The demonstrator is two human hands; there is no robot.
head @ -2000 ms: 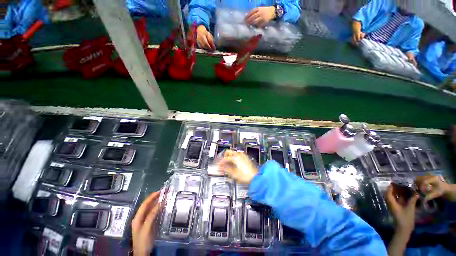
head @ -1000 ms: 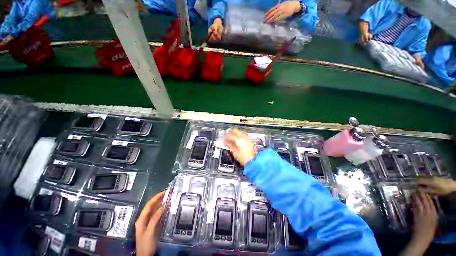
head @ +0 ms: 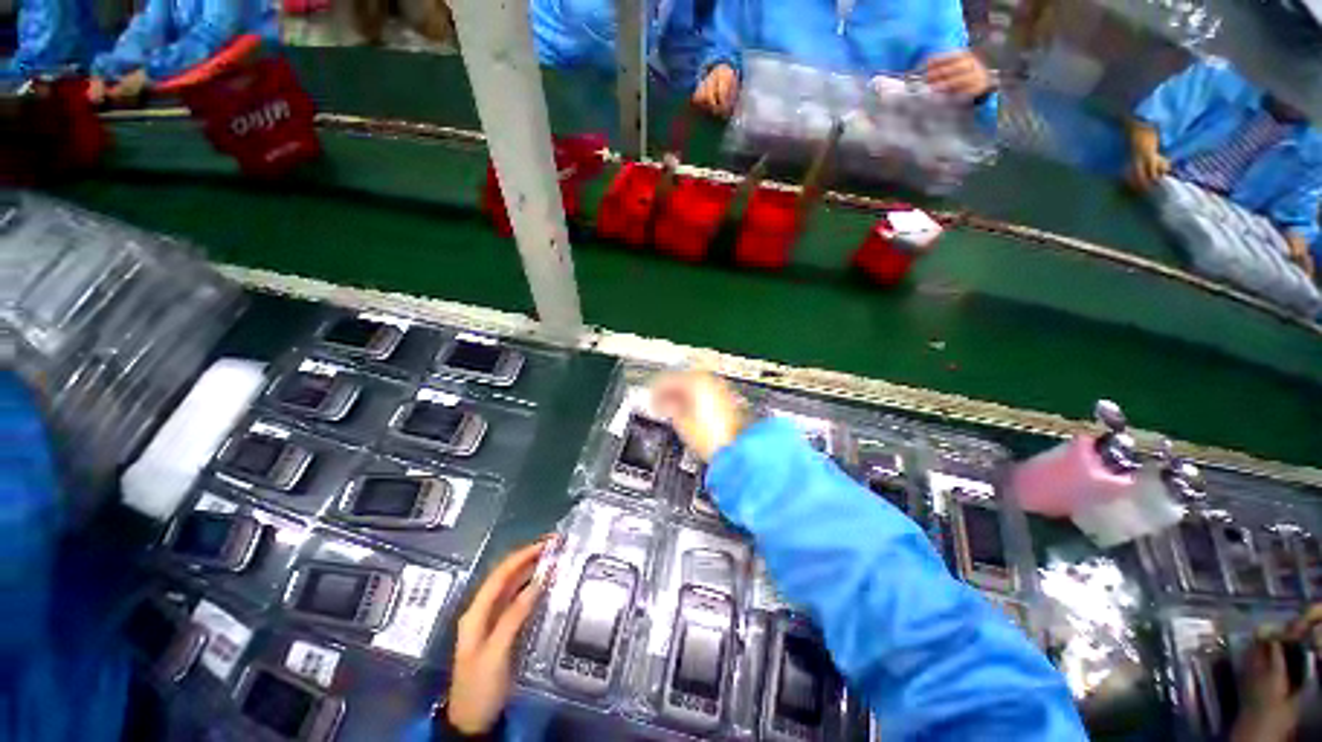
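A clear blister tray holds two rows of flip phones in front of me. Silver-rimmed phones lie in its near row. My right hand is over the tray's far row, above the top of a phone. Its fingers are bunched and blurred, with something pale at the tips that I cannot make out. My left hand is at the tray's near left corner, fingers against the tray edge.
More trayed phones lie at left beside a white block and stacked trays. A pink bottle and white bottle stand right. Another person's hand is lower right. Red bags lie on the green belt.
The view has swung left, so the scene sits further right. My right hand has moved left along the far row to its left end. My left hand stays at the tray's corner.
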